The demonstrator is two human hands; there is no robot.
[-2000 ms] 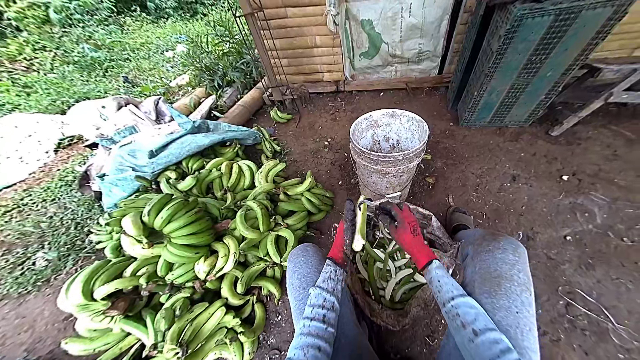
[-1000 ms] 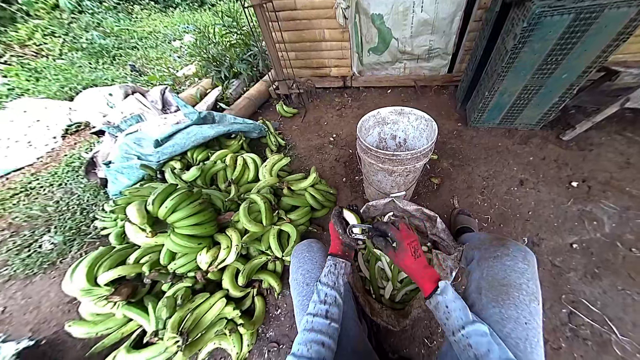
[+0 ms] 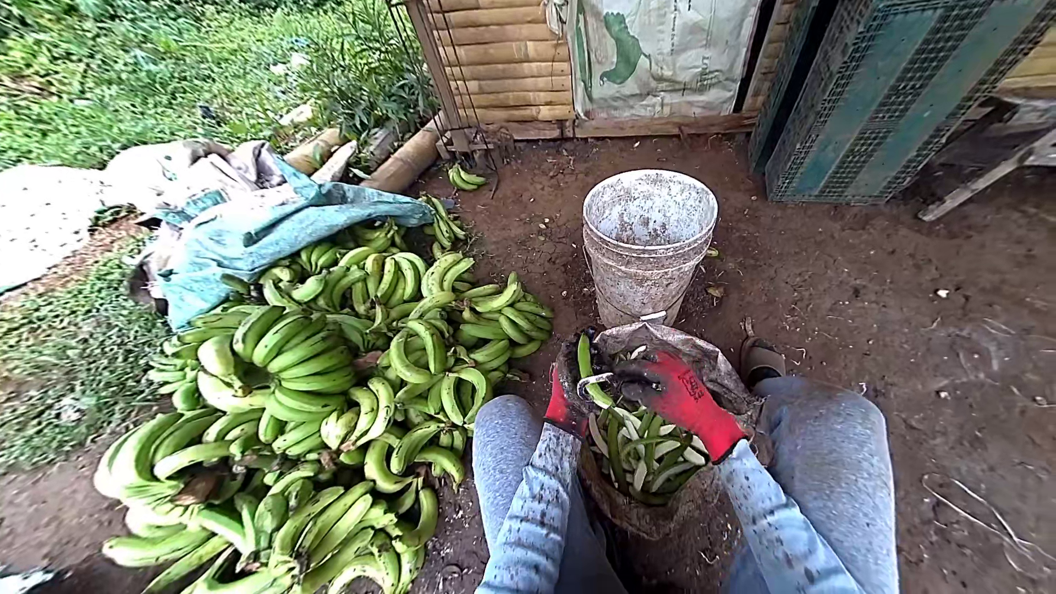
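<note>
My left hand (image 3: 571,384), in a red and black glove, holds a green banana (image 3: 584,356) upright over the open sack. My right hand (image 3: 681,394), gloved alike, has a small metal peeler (image 3: 596,379) at its fingertips, against the banana. Between my knees stands the woven sack (image 3: 730,371), holding green and pale strips of peel (image 3: 648,454). Just beyond it is a stained white plastic bucket (image 3: 648,285); the part of its inside that shows holds nothing. A large heap of green banana bunches (image 3: 305,363) lies on the ground to my left.
A blue tarp (image 3: 272,235) and cloths lie at the heap's far edge. Bamboo poles (image 3: 404,157) rest behind. Beyond the bucket is a slatted bamboo wall (image 3: 503,62) with a printed sack sheet (image 3: 667,58). Green mesh crates (image 3: 883,99) stand at the back right, beside a wooden leg (image 3: 986,177).
Two seconds ago a partly pale banana showed between my hands; now a green one does. My hands stay close together over the sack. The bucket has not moved.
</note>
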